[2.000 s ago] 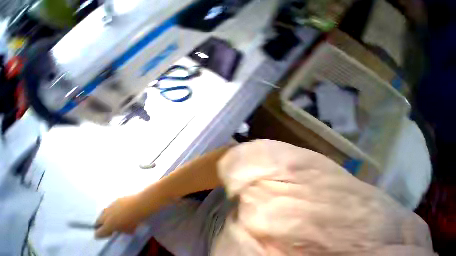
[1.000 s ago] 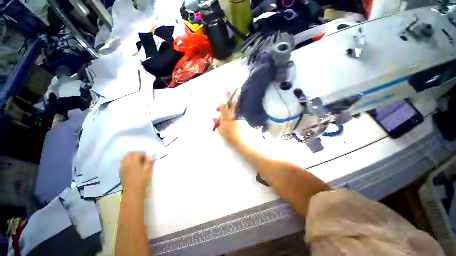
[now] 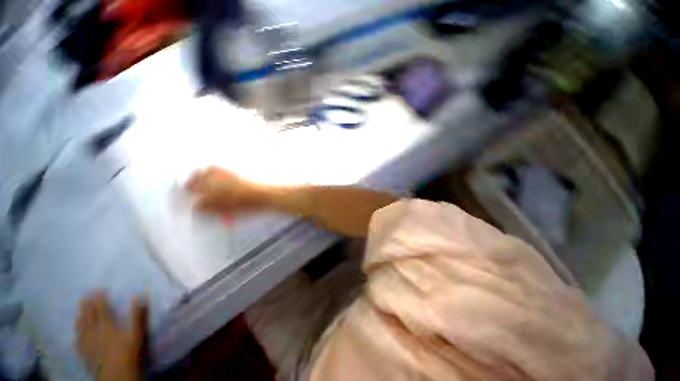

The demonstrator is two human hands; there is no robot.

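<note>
The frame is heavily blurred. My right hand is over the white machine table, closed around a small tool. A bit of its red handle shows below the fingers; its tip cannot be made out. My left hand, cut off by the bottom edge, lies on the pale blue-grey fabric panels at the left, thumb and fingers apart. The panels cover the table's left part, with some dark pieces at their edges.
The sewing machine spans the top. Blue-handled scissors and a phone lie beside it. A cream basket with small grey and dark pieces stands at right. A red plastic bag is at upper left.
The view has turned to the right, bringing the basket back in. My right hand has come away from beside the machine head towards the table's front edge. My left hand's fingers are now spread on the panels.
</note>
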